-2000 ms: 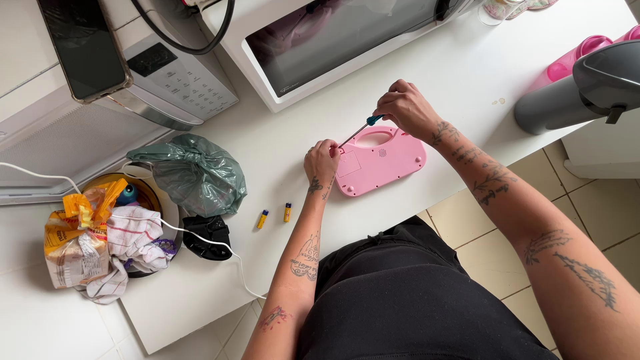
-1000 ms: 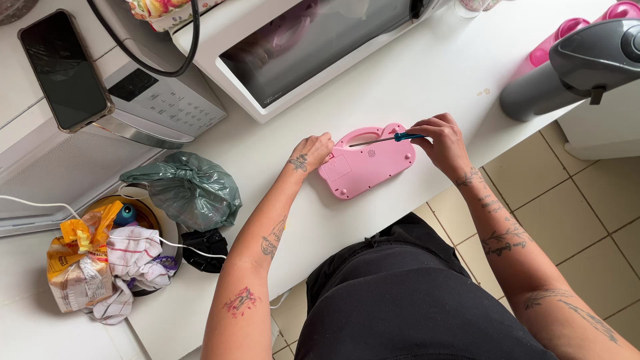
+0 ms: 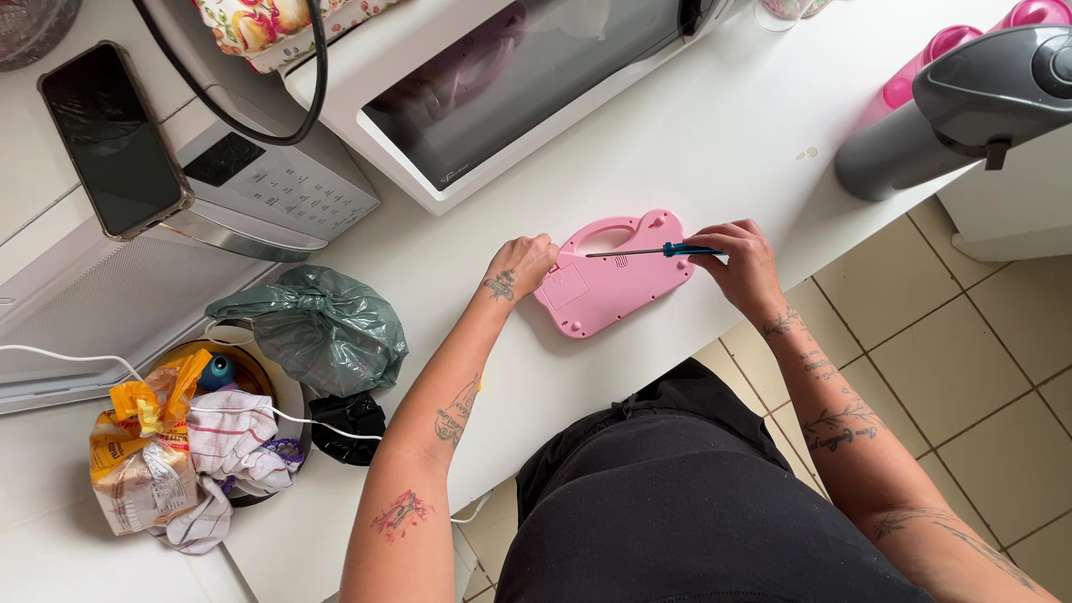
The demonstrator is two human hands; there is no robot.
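Observation:
A pink plastic device with a carry handle (image 3: 624,289) lies on the white counter, its screwed back and rectangular battery cover facing up. My left hand (image 3: 526,264) has its fingers closed at the device's left edge, beside the battery cover; whether they pinch anything is hidden. In my right hand (image 3: 737,255) is a screwdriver with a blue handle (image 3: 691,249). Its metal shaft lies nearly level across the device below the handle opening, pointing left toward my left hand. My left forearm hides most of the counter left of the device; a bit of yellow shows at its edge.
A white oven (image 3: 435,180) stands behind the device, and a microwave (image 3: 276,188) with a phone (image 3: 117,142) above it at left. A green plastic bag (image 3: 335,327), bread bag (image 3: 138,469) and striped cloth (image 3: 230,431) sit lower left. At right is a grey thermos (image 3: 896,146) near pink bottles.
The screwdriver has swung from a slanted position with its tip near my left hand to lying nearly level over the device. My right hand has moved to the device's right side.

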